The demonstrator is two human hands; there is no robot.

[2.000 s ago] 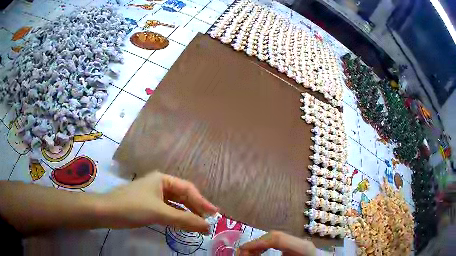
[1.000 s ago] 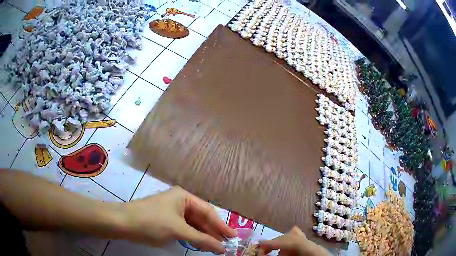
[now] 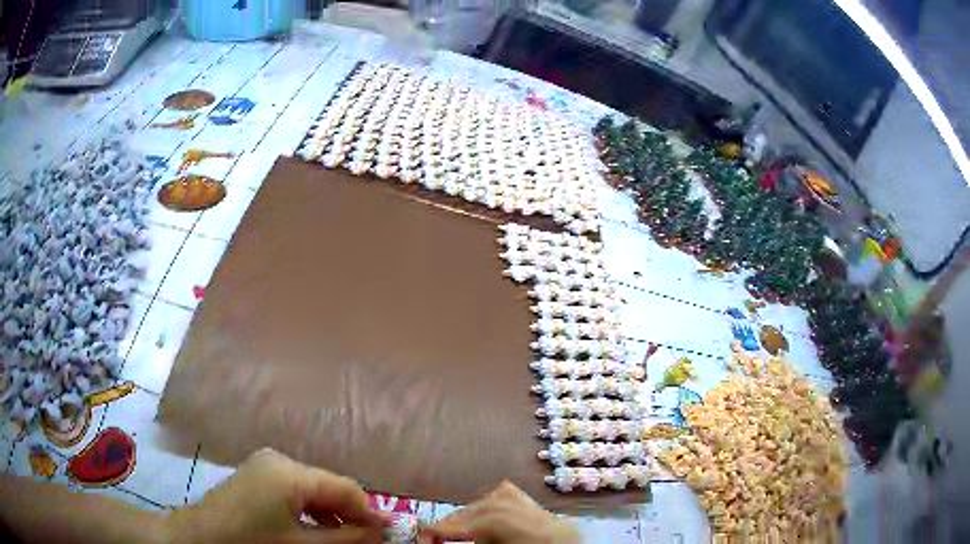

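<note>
My left hand (image 3: pixel 282 499) is at the bottom edge, fingers bent, with a tiny whitish piece (image 3: pixel 399 528) at its fingertips. My right hand (image 3: pixel 500 519) is close beside it, its fingertips meeting at the same small piece. The lower parts of both hands are cut off. The brown work board (image 3: pixel 351 308) lies in front of them. Assembled figures (image 3: pixel 585 361) stand in tight rows on its right side. Grey-white pieces (image 3: pixel 69 266) lie in a loose heap at left. Peach pieces (image 3: pixel 761 452) lie in a heap at right.
A far block of assembled figures (image 3: pixel 457 138) stands behind the board. Dark green miniature trees (image 3: pixel 766 234) line the right side. A scale (image 3: pixel 90 48) and a blue basin (image 3: pixel 239 16) are at far left. The printed tablecloth (image 3: pixel 160 308) shows around the board.
The view has tilted up, bringing the basin and scale in. Over the two seconds my hands have come together at the small piece. The pink cup seen earlier is now mostly hidden.
</note>
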